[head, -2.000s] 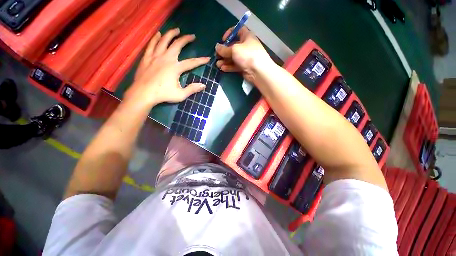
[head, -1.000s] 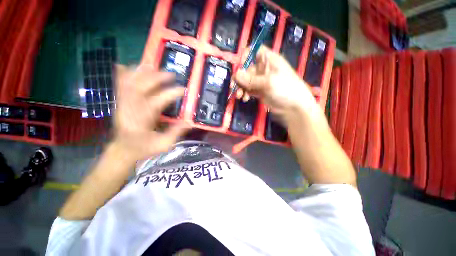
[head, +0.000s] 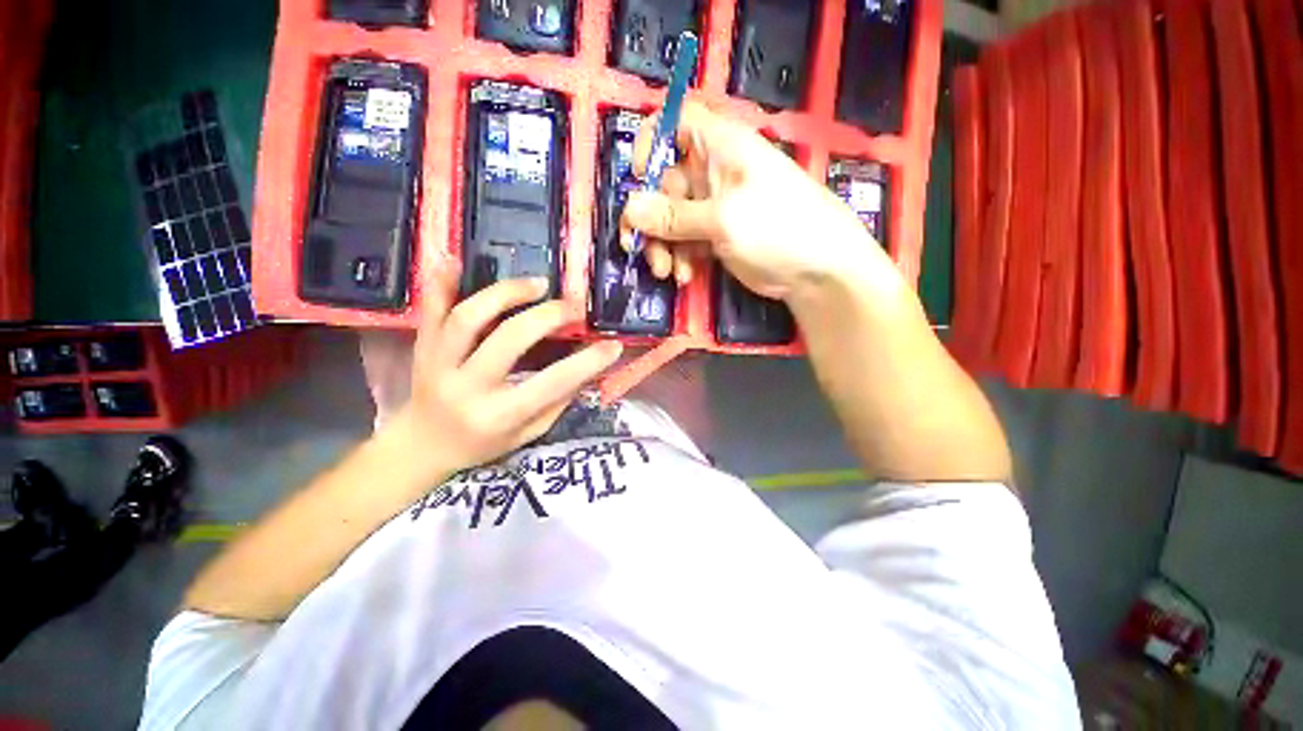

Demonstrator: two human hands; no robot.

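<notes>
My right hand (head: 715, 207) holds the blue tweezers (head: 672, 107), tip pointing down over a black phone body (head: 615, 293) in the middle of the foam tray's near row. Whether a piece is on the tip cannot be told. My left hand (head: 493, 371) is spread at the tray's near edge, fingertips over the lower end of the neighbouring phone body (head: 515, 179), holding nothing. The red foam tray (head: 443, 172) holds black phones in two rows, some with white labels. The sticker sheet (head: 197, 222) with dark rectangles lies left of the tray, its near end over the bench edge.
Red stacked foam trays (head: 1100, 200) stand at the right. Lower-level trays (head: 86, 379) with phones are at the left, below the bench. A person's dark shoes (head: 150, 471) are on the grey floor at lower left. The dark green bench surface (head: 93, 172) shows around the sheet.
The view has shifted from the sticker sheet to the tray. My right hand with the tweezers has moved from the sheet to a phone in the tray. My left hand has moved to the tray's near edge.
</notes>
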